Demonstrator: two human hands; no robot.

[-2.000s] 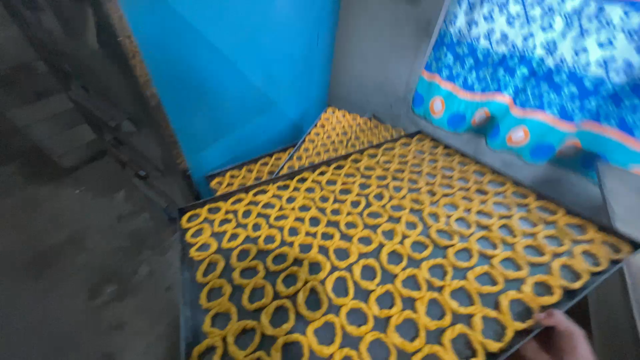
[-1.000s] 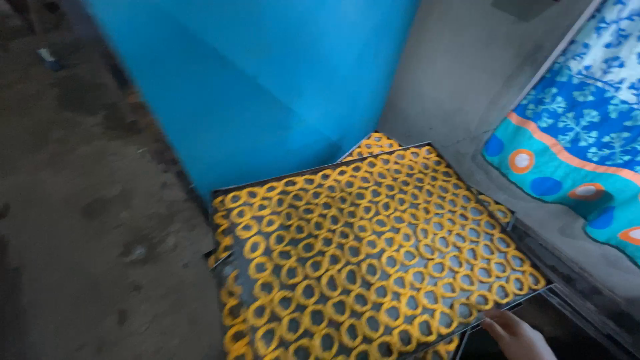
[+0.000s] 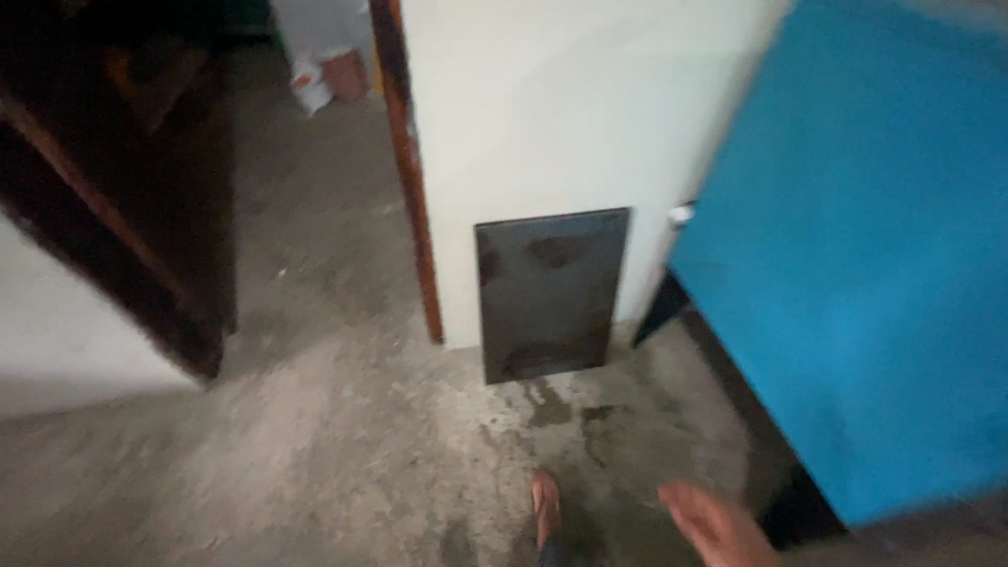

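My right hand (image 3: 713,524) is at the bottom right, blurred, above the floor and close to the lower edge of a blue panel (image 3: 874,252). Nothing shows in its grasp, though its fingers are too blurred to make out. My left hand is out of frame. A dark metal tray (image 3: 555,295) leans upright against a pale wall (image 3: 583,118), its lower edge on the concrete floor. One bare foot (image 3: 545,504) shows on the floor at the bottom centre.
Left of the pale wall is a doorway with a reddish-brown wooden frame (image 3: 413,189). Beyond it, a white bag (image 3: 311,88) and a reddish object (image 3: 344,75) rest on the floor. Damp patches mark the concrete floor (image 3: 315,425) below the tray.
The view has swung far away from the trays of yellow rings, which are out of sight. My right hand, earlier at a tray's edge, is now away from it.
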